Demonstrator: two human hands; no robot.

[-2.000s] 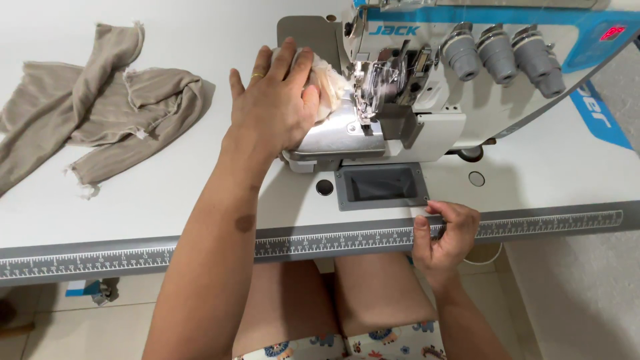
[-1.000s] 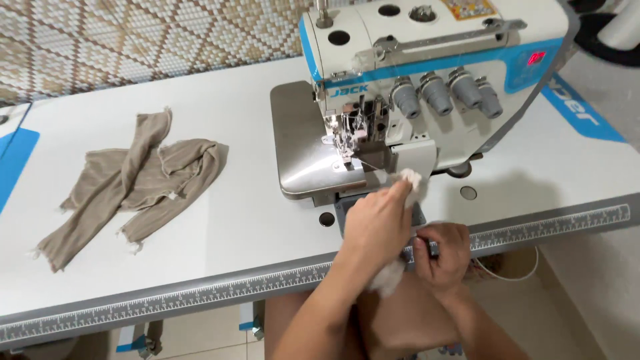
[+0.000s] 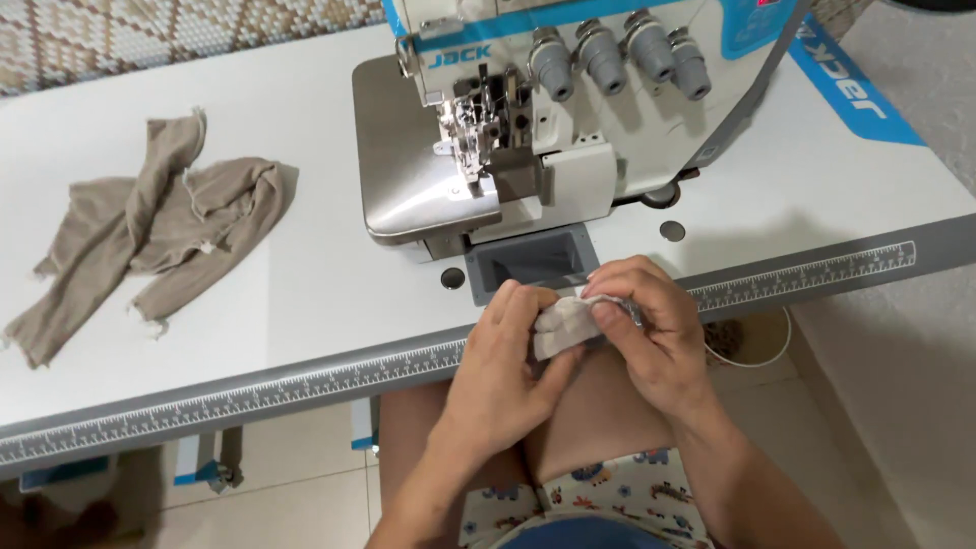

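A small piece of pale beige fabric point(image 3: 566, 326) is held between both hands at the front edge of the table, over the lap. My left hand point(image 3: 499, 362) grips its left side, with the thumb beneath. My right hand point(image 3: 656, 335) pinches its upper right edge between thumb and fingers. Just beyond the hands stands a Jack overlock sewing machine point(image 3: 488, 57), its needle and presser foot area point(image 3: 474, 145) bare of cloth. A crumpled taupe knit garment piece point(image 3: 160, 221) with frayed edges lies on the table at the left.
The white table point(image 3: 320, 305) has a measuring tape strip point(image 3: 305, 389) along its front edge. A grey recessed tray point(image 3: 534, 263) sits in the tabletop just behind the hands. Thread tension knobs point(image 3: 602, 61) project from the machine's front. A white cable point(image 3: 762, 362) hangs below the table at the right.
My left hand has come from the machine's plate, where it was on the pale fabric, to the table's front edge beside my right hand. Both hands now hold the fabric.
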